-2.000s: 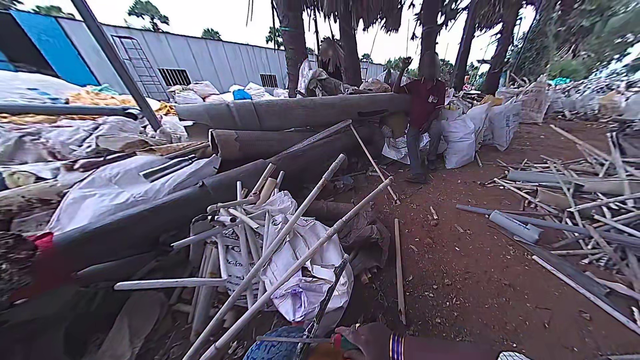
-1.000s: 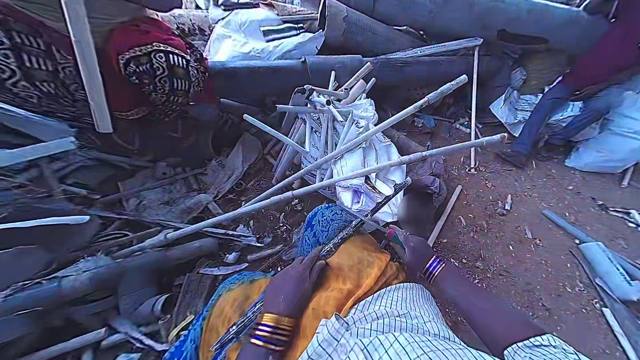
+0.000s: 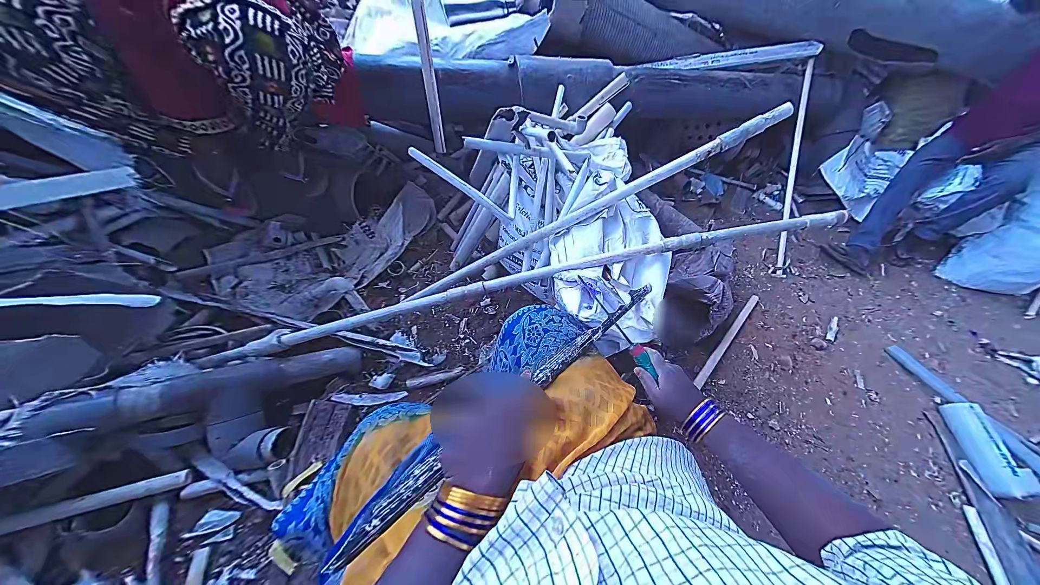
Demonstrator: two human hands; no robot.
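Note:
A dark, rough, whitish-streaked length of pipe or strip (image 3: 578, 348) lies slanting across my lap, over orange and blue patterned cloth (image 3: 532, 329). My left hand (image 3: 491, 418), partly blurred, is closed around its middle. In my right hand (image 3: 670, 386) is a screwdriver-like tool with a red and green handle (image 3: 644, 360); its thin shaft points up and left, near the upper end of the dark piece. Whether the tip touches it I cannot tell. Just beyond, a white woven sack (image 3: 609, 236) holds short pipe pieces, and two long grey pipes (image 3: 650, 248) slant across it.
Large dark pipes (image 3: 479, 89) lie behind the sack. Scrap pipes and sheet pieces (image 3: 268, 382) cover the ground at the left. A person in patterned cloth (image 3: 236, 65) is at the upper left; another person's legs (image 3: 910, 191) show at the right. Pipe offcuts (image 3: 983, 451) lie on reddish soil.
The view has swung down and left from the wider yard. Both my hands and the dark piece now show more fully; one second ago my left hand was also on that piece.

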